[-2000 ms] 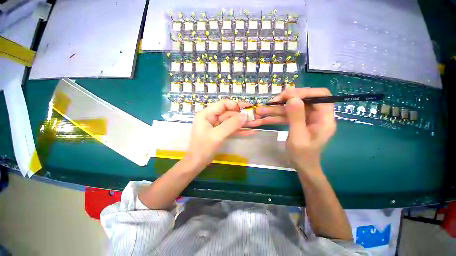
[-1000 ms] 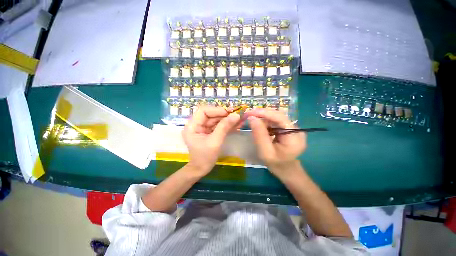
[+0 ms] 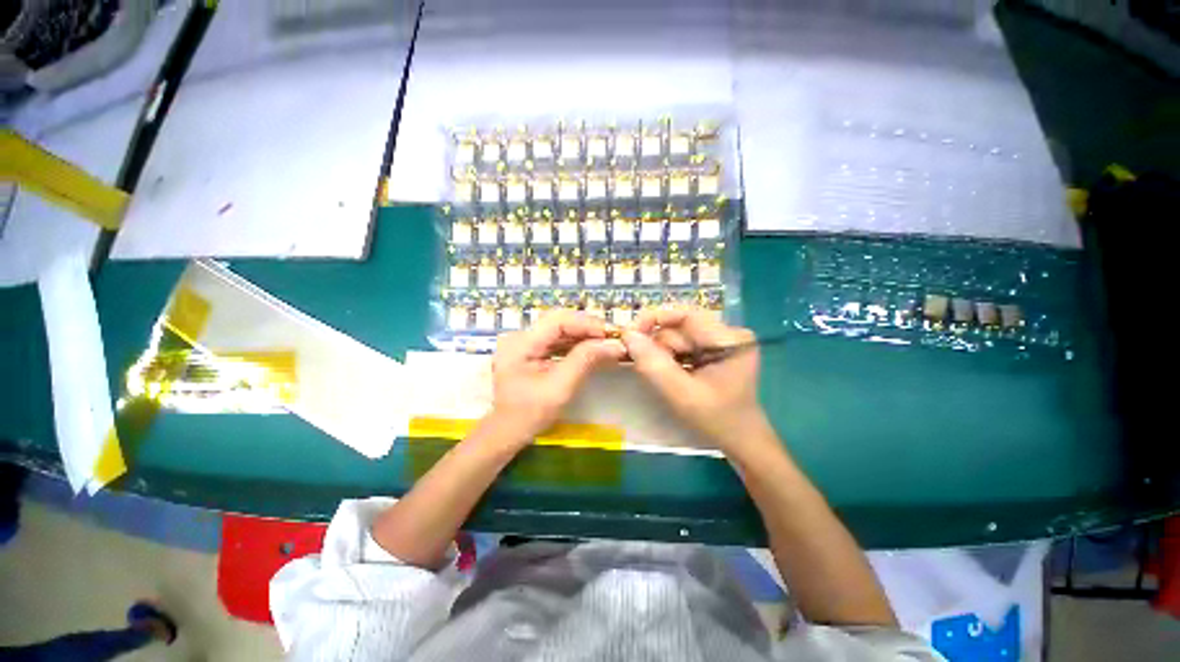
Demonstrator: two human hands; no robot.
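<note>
My left hand and my right hand meet just below the full blister tray. Their fingertips pinch a small module, mostly hidden, with a gold-yellow bit showing. My right hand also holds thin black tweezers, pointing out to the right. The tray holds rows of pale square modules. The release liner strip, with amber tape along its lower edge, lies flat under my hands.
A second liner strip with amber patches slants at left, beside a white paper strip. A small blister tray with several beige-grey parts lies at right. White boards lie behind. A shoed foot shows at lower left.
My right hand has moved in against my left, and the tweezers have swung from over the tray to below it. The view has shifted, so the trays sit lower in the picture.
</note>
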